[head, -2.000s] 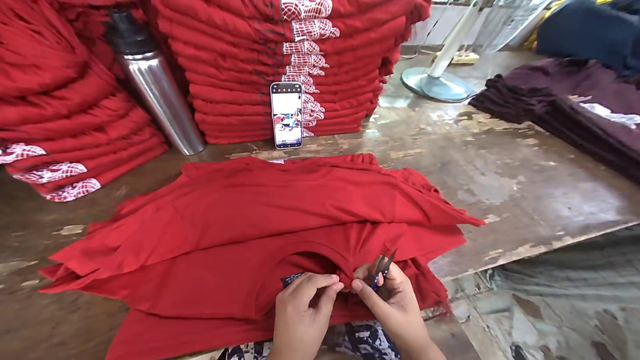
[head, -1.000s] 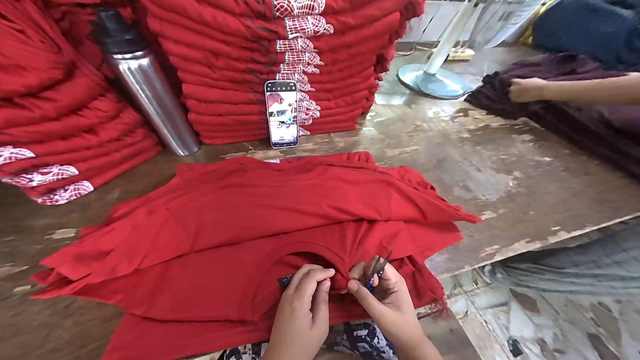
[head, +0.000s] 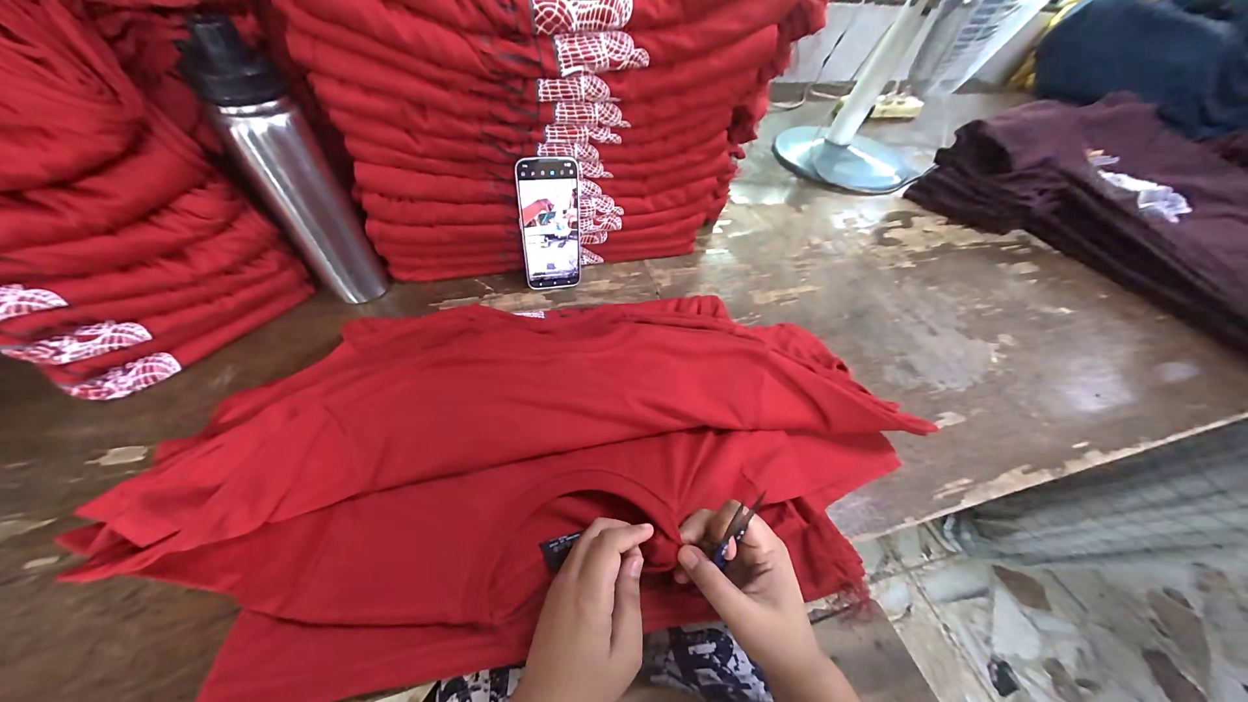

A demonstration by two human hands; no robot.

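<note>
Several red T-shirts (head: 546, 380) lie spread in layers on the worn wooden table in front of me. My left hand (head: 600, 585) pinches the neckline of the nearest red shirt (head: 390, 526), just beside a dark neck label (head: 560, 550). Close to its right, my right hand (head: 736, 565) pinches the same neckband between thumb and forefinger. Small thread snips (head: 738, 531) rest in the right hand, blades pointing up and away. The fingers partly hide the snips' handles and the pinched cloth.
Tall stacks of folded red shirts (head: 448, 166) stand behind, with a steel bottle (head: 302, 195) and an upright phone (head: 549, 224) before them. A fan's round base (head: 840, 156) and dark maroon garments (head: 1102, 195) are at the right. The table edge (head: 1053, 476) runs along the right side.
Another person's arm, reaching onto the maroon garments one second ago, is out of view. Both my hands remain at the neckline, with little plain movement.
</note>
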